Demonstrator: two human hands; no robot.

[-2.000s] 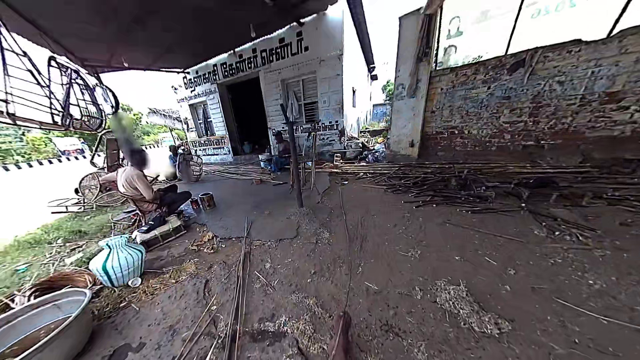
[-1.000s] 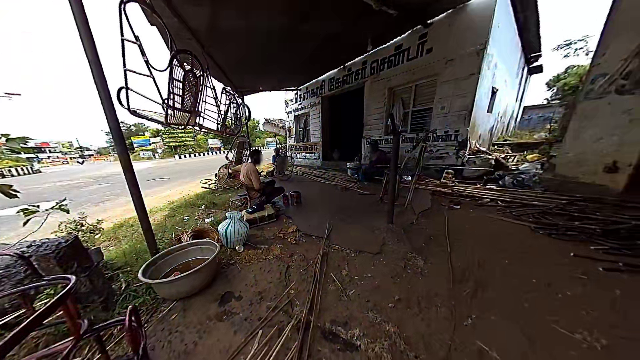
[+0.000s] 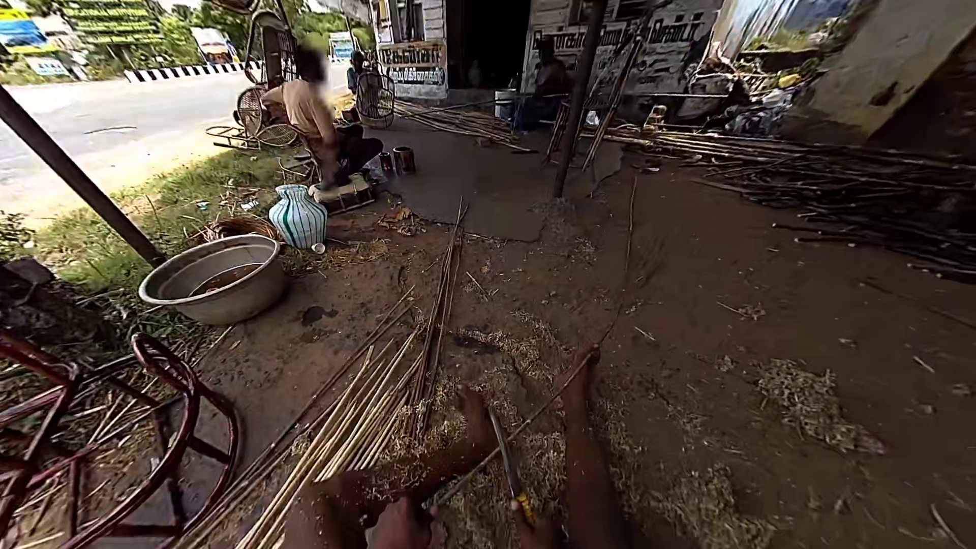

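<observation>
At the bottom edge, my left hand (image 3: 400,524) is closed around the near end of a long thin cane rod (image 3: 526,422). The rod slants up and forward past my bare feet and over the dirt. Just right of it, my right hand (image 3: 538,529), partly cut off by the frame, grips a knife (image 3: 503,450) with a yellow-banded handle; its blade points forward and crosses the rod. Whether blade and rod touch, I cannot tell. Pale peeled rods (image 3: 343,436) lie left of my legs, beside darker rods (image 3: 441,313). Fine shavings (image 3: 526,351) lie around my feet.
Reddish cane frames (image 3: 171,427) stand at lower left. Beyond are a wide basin (image 3: 217,280) and a striped pot (image 3: 298,217). A person (image 3: 313,114) sits near chair frames; another sits by the doorway. A post (image 3: 579,99) stands ahead; dark rods (image 3: 862,183) are piled at right.
The view has swung left and down. My hands, the knife and both legs now show at the bottom, where the frame of one second ago shows none of them.
</observation>
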